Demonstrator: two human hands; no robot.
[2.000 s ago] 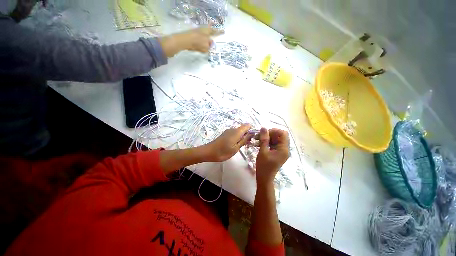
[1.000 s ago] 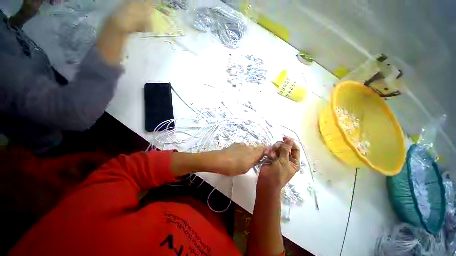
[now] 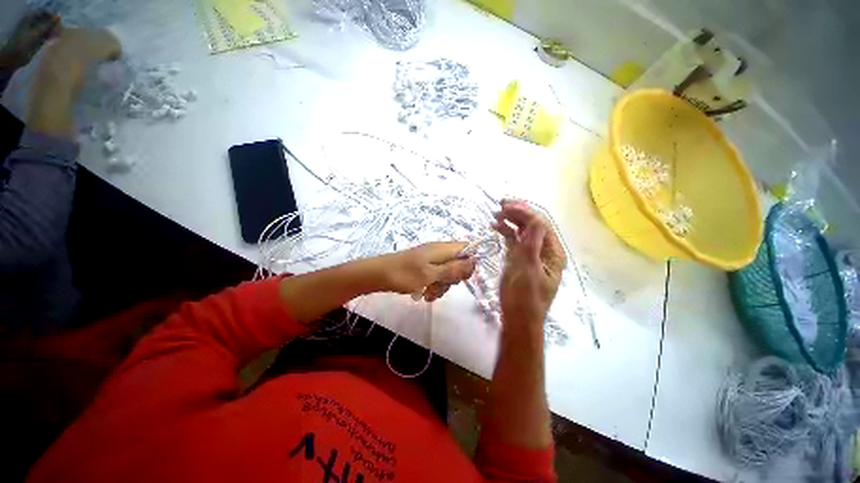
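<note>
White earphone cables point(image 3: 377, 222) lie in a loose tangle on the white table, with some loops hanging over its front edge. My left hand point(image 3: 434, 269) is closed on part of a white cable at the near right side of the tangle. My right hand point(image 3: 530, 247) is raised just right of it, fingers bent and thumb near the fingertips, close to the cable end. Whether it pinches a small piece is too blurred to tell. Small white parts lie on the table, partly hidden behind my right hand.
A black smartphone point(image 3: 264, 191) lies left of the tangle. A yellow basket point(image 3: 702, 179) with small pale parts and a green basket point(image 3: 787, 283) stand right. Bundled cables point(image 3: 769, 410) lie front right. A yellow labelled item point(image 3: 528, 118) lies beyond. Another person's arm point(image 3: 57, 94) is far left.
My hands were together and have moved apart, the right one up and away. The other person's arm has moved to the far left, uncovering a pile of small white parts. The camera view has shifted.
</note>
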